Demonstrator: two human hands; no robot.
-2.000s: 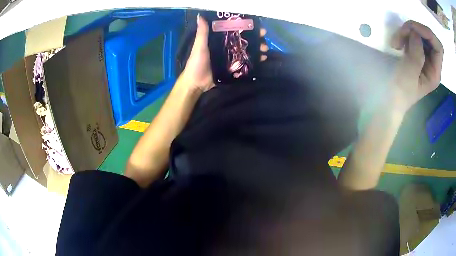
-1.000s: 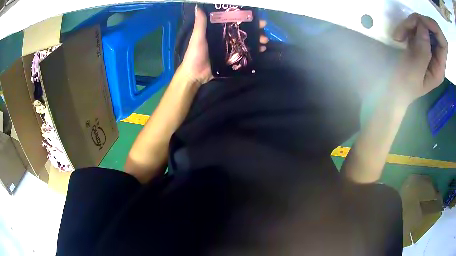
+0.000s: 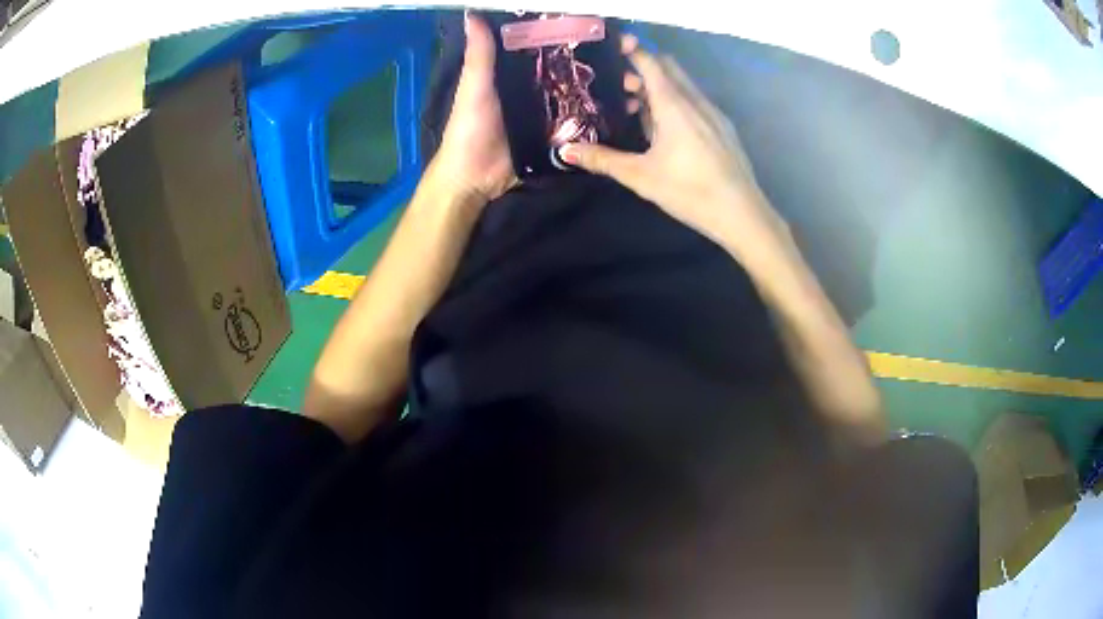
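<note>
A black smartphone point(image 3: 523, 103) with a lit pinkish picture and a pink bar on its screen is held over the lap, below the bench edge. My left hand point(image 3: 479, 127) holds it along its left side, with fingertips showing at its right edge. My right hand point(image 3: 683, 151) is at the phone's right side, its thumb touching the lower part of the screen. The right fingers lie at or behind the phone's right edge; whether they grip it cannot be told.
The white bench edge point(image 3: 774, 46) curves across the top, with a green dot point(image 3: 885, 47). A blue stool point(image 3: 284, 181) stands left of the phone. An open carton point(image 3: 194, 242) of pink and beige pieces is further left. Another carton point(image 3: 1022, 484) lies lower right.
My right hand has come down from the bench edge at the right to the phone, and its thumb now touches the screen. My left hand still holds the phone.
</note>
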